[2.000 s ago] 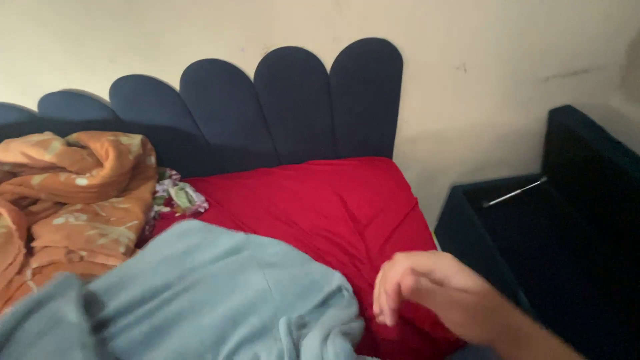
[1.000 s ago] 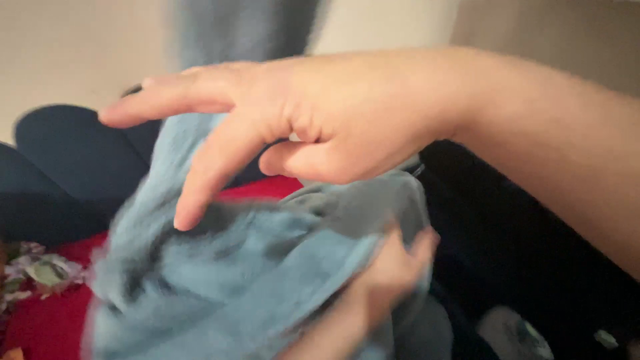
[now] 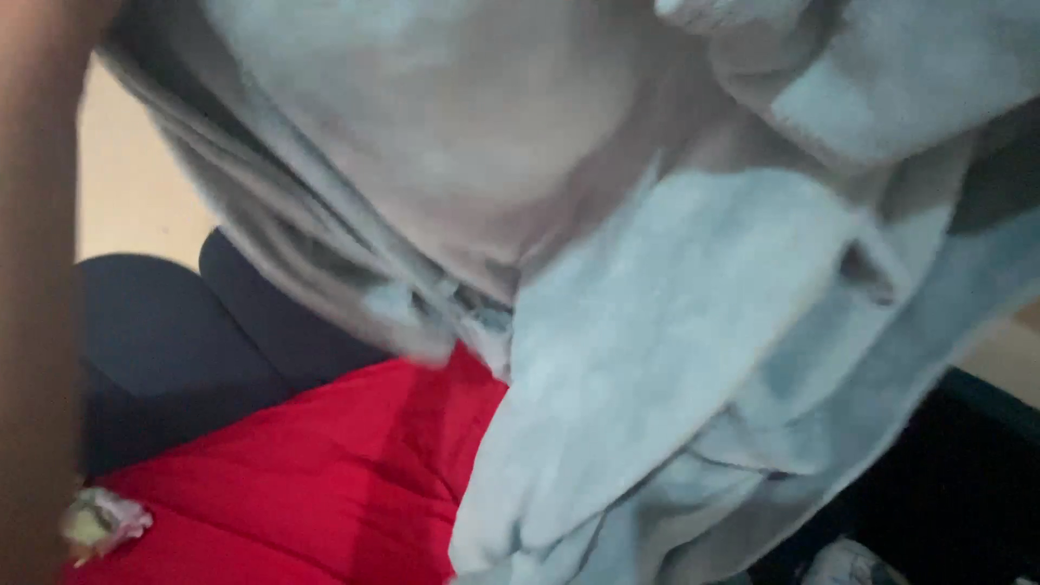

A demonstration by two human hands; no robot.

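Note:
A light blue-grey cloth (image 3: 650,325), creased and hanging in folds, fills most of the view close to the camera, above the bed. At the left edge a blurred forearm rises past the top corner; its hand is out of view. No other hand shows. Whether either hand holds the cloth is hidden.
Beneath the cloth lies a red bed sheet (image 3: 325,479), against a dark blue scalloped headboard (image 3: 162,333). A crumpled floral cloth (image 3: 106,520) is at lower left. On the right is a dark open storage box (image 3: 959,471), with a pale item (image 3: 849,562) near its lower part.
The blue-grey cloth, spread low on the bed two seconds ago, is now raised and covers much of the view. The hands seen one second ago are out of sight. The view has shifted.

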